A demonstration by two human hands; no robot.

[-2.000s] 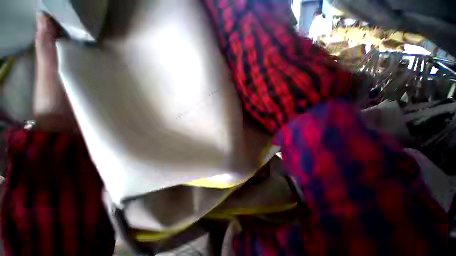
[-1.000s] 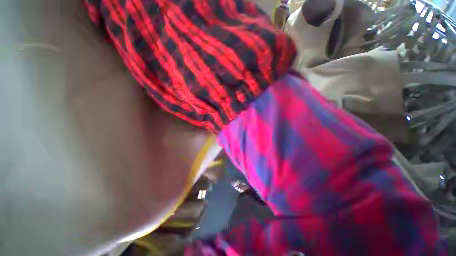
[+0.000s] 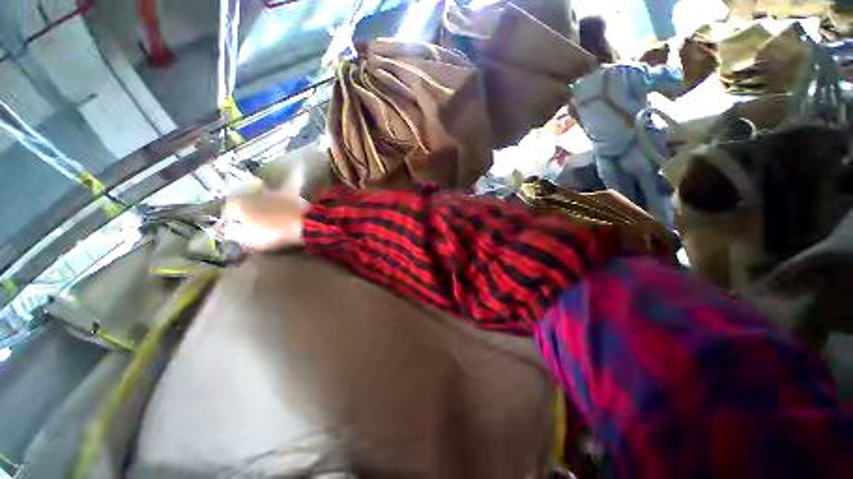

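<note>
A large beige bag panel (image 3: 374,374) with yellow edging fills the lower middle of the head view. My right hand (image 3: 267,220) is stretched out over its top edge, at a metal rail. The hand is blurred and bright, so its fingers and what they hold cannot be told. A red and black checked sleeve cover runs from it to the lower right. My left hand is out of the picture. More greyish bag bodies with yellow edging (image 3: 103,290) hang at the left.
A curved metal rail (image 3: 159,173) runs across the upper left. Brown bag panels (image 3: 402,112) hang in a bunch behind my hand. A person in light blue (image 3: 622,131) is beyond. More bag pieces (image 3: 786,196) are at the right, with brown piles (image 3: 762,56) behind.
The view has swung up to show the rail and the room. My right hand has come into view, with the arm stretched forward over the panel. The left arm seen two seconds ago is out of view.
</note>
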